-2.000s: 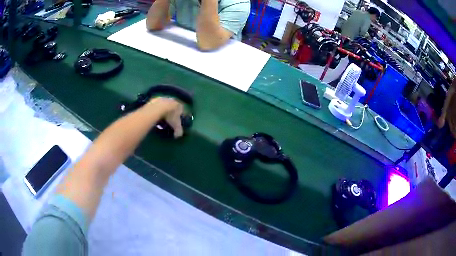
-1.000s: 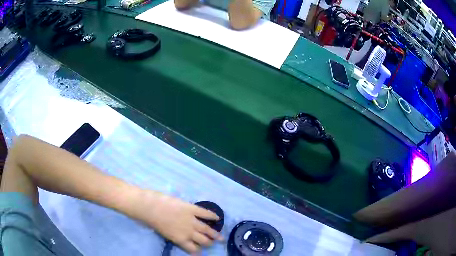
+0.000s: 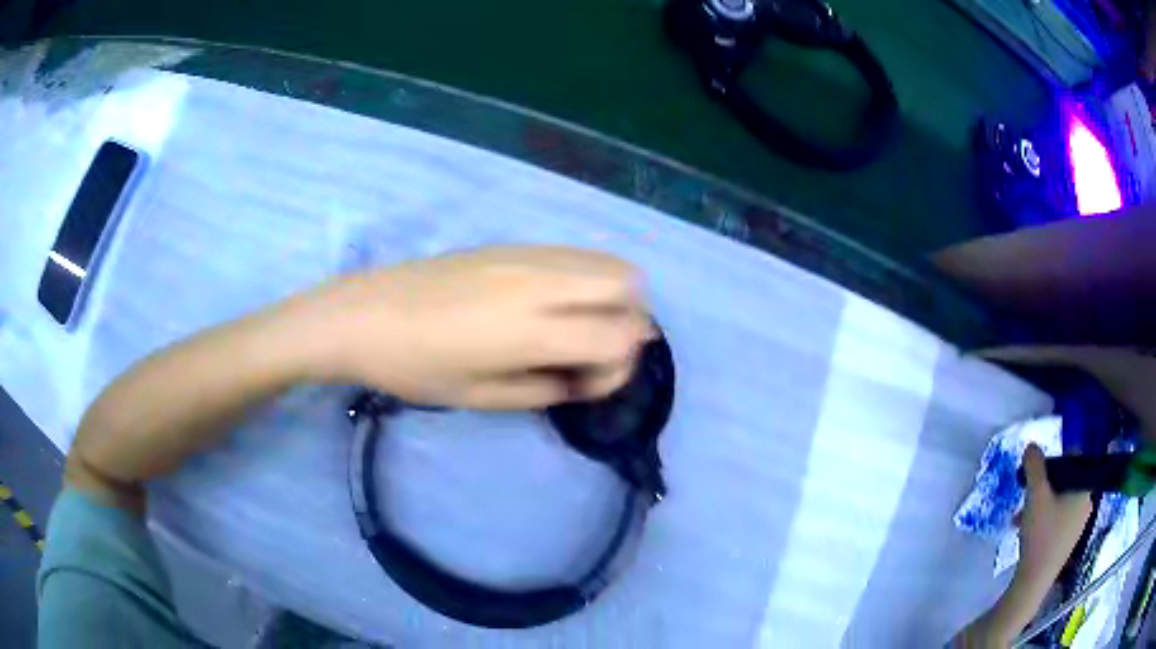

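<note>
A black headphone set (image 3: 475, 606) lies on the white bench cover, its band curving towards me. My left hand (image 3: 507, 327) is blurred and closed over the ear cups; its fingers hide the left cup and part of the right cup (image 3: 628, 412). My right hand (image 3: 1042, 526) is at the far right, holding a black glue dispensing syringe (image 3: 1084, 474) with a green collar near the frame's edge. The syringe's tip cannot be made out. A crumpled blue-and-white wipe (image 3: 995, 488) is beside this hand.
A phone (image 3: 89, 235) lies on the bench at left. Beyond the bench edge, the green belt (image 3: 507, 64) carries another headphone set (image 3: 811, 152) and a dark one (image 3: 1014, 171) by the purple lamp (image 3: 1093, 165). A brown cover (image 3: 1052, 273) juts in at right.
My left hand took the headphone set from the belt to the bench and is now closed over its cups. My right hand has come into view at right with the syringe. The view has tilted down.
</note>
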